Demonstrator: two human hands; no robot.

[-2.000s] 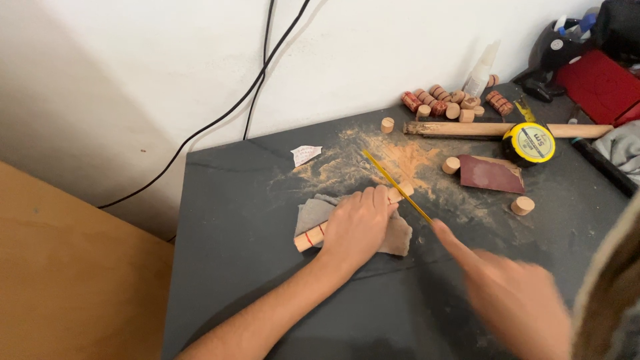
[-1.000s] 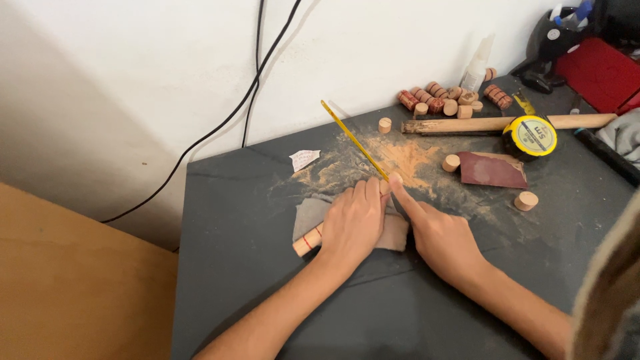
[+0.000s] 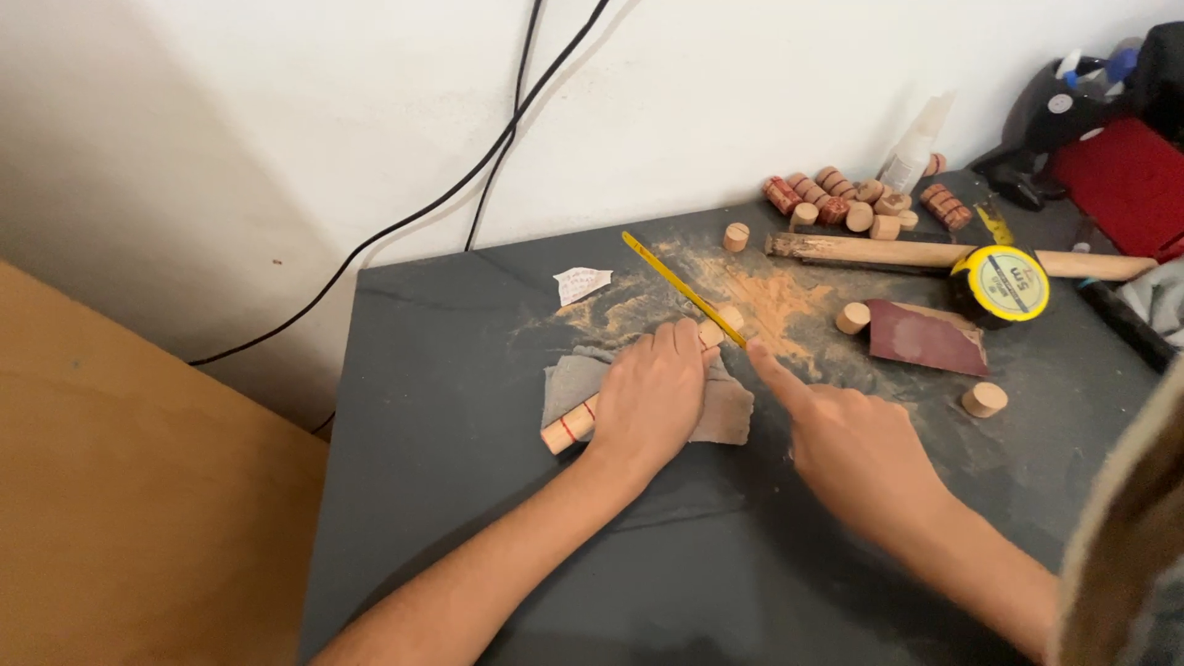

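My left hand [image 3: 652, 388] presses a round wooden dowel [image 3: 571, 425] with red marks down onto a folded grey cloth [image 3: 728, 407] on the dark tabletop. The dowel's lower left end and its upper right end stick out past the hand. My right hand [image 3: 846, 444] grips the near end of a thin yellow saw blade [image 3: 683, 289], its index finger stretched along it. The blade lies across the dowel near the upper right end, pointing up and left. Sawdust [image 3: 772, 301] is spread behind and beside the dowel.
Small wooden discs [image 3: 984, 400], brown-red sandpaper [image 3: 925, 338], a yellow tape measure [image 3: 1002, 285] and a long wooden rod [image 3: 879, 250] lie right. Several cut, ringed wood pieces [image 3: 814, 196] and a glue bottle [image 3: 916, 153] stand by the wall. A paper scrap [image 3: 582, 285] lies behind the cloth.
My right hand with the yellow blade has moved back and forth: up and left between the first two frames, then slightly back toward me. My left hand stays on the dowel.
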